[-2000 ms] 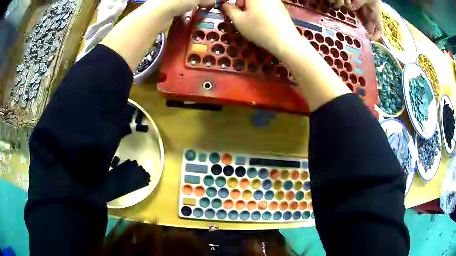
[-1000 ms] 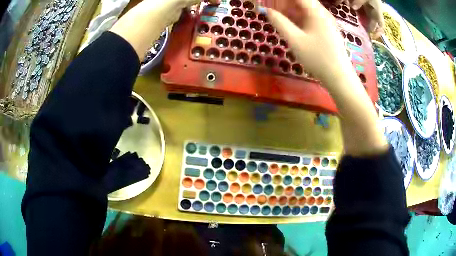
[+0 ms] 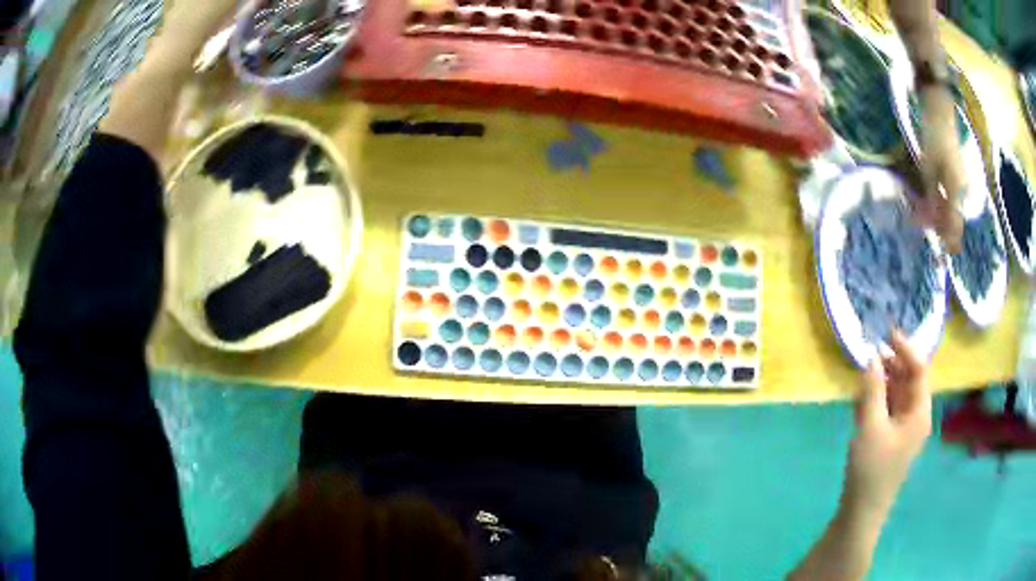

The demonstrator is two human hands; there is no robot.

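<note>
My right hand (image 3: 895, 392) is at the near rim of the plate of blue-grey oblong caps (image 3: 886, 267) on the right, its thumb and fingers over the edge; whether it holds a cap cannot be told. My left forearm reaches up at the upper left, and the left hand is cut off by the top edge. The red loading jig (image 3: 591, 93) lies at the top, partly out of the picture, with rows of round pockets. The layout sample (image 3: 579, 301), filled with multicoloured caps, lies nearest me on the yellow table.
The cream bowl (image 3: 188, 278) with black strips is left. The purple-white bowl (image 3: 284, 82) is behind it. A black strip (image 3: 426, 128) and small blue-grey clusters (image 3: 576, 148) lie before the jig. Another person's arm (image 3: 938, 125) reaches over the right plates.
My right hand has moved from over the jig down to the blue-grey plate. My left hand has moved left, out of the picture. The view has shifted, and another person's arm now crosses the right plates.
</note>
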